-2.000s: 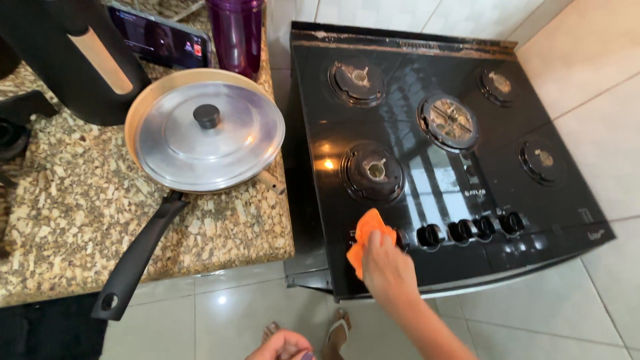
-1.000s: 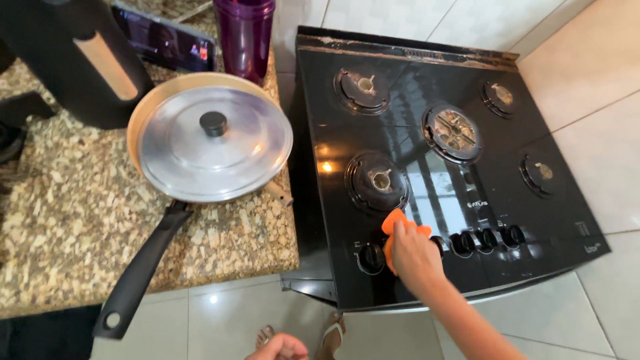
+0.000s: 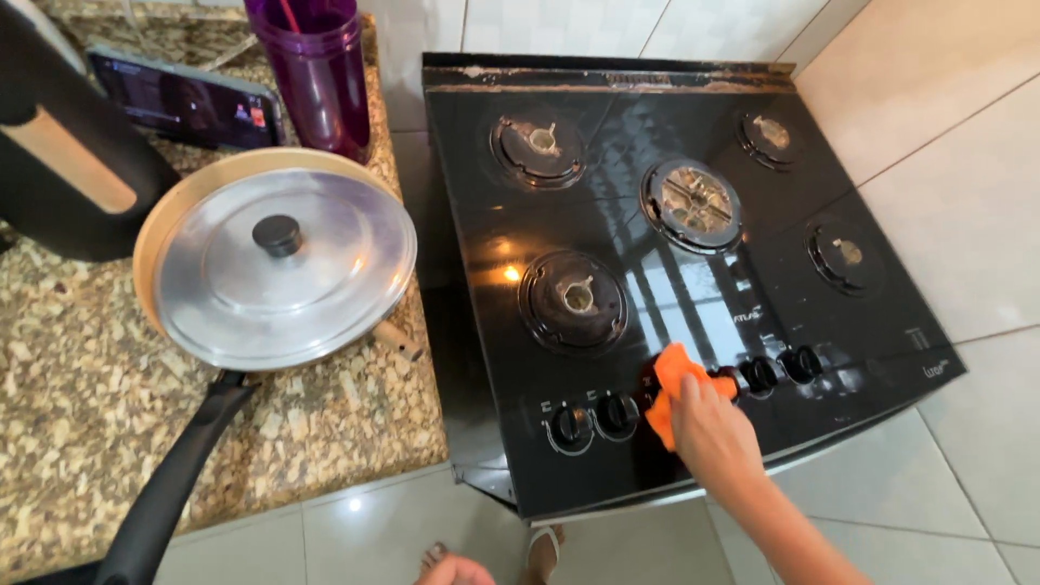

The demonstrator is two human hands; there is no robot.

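My right hand (image 3: 715, 426) holds an orange cloth (image 3: 670, 394) against the front knobs of a black glass cooktop (image 3: 569, 479). The cloth covers the middle of the knob row; two control knobs (image 3: 571, 424) show to its left and others (image 3: 800, 364) to its right. The burners are without grates, and the front left burner (image 3: 577, 299) and the large central burner (image 3: 697, 201) look stained. My left hand (image 3: 457, 571) is low at the bottom edge, away from the cooktop, mostly out of frame; whether it holds anything is not visible.
On the granite counter (image 3: 325, 455) at left sits a frying pan (image 3: 150, 244) under a metal lid (image 3: 284, 284), its handle past the front edge. Behind it stand a phone (image 3: 187, 97), a purple tumbler (image 3: 325, 81) and a black appliance (image 3: 65, 162). A gap separates counter and stove.
My right hand has moved the orange cloth to the right along the knobs. Knobs on the left that were covered two seconds ago now show. My left hand remains low.
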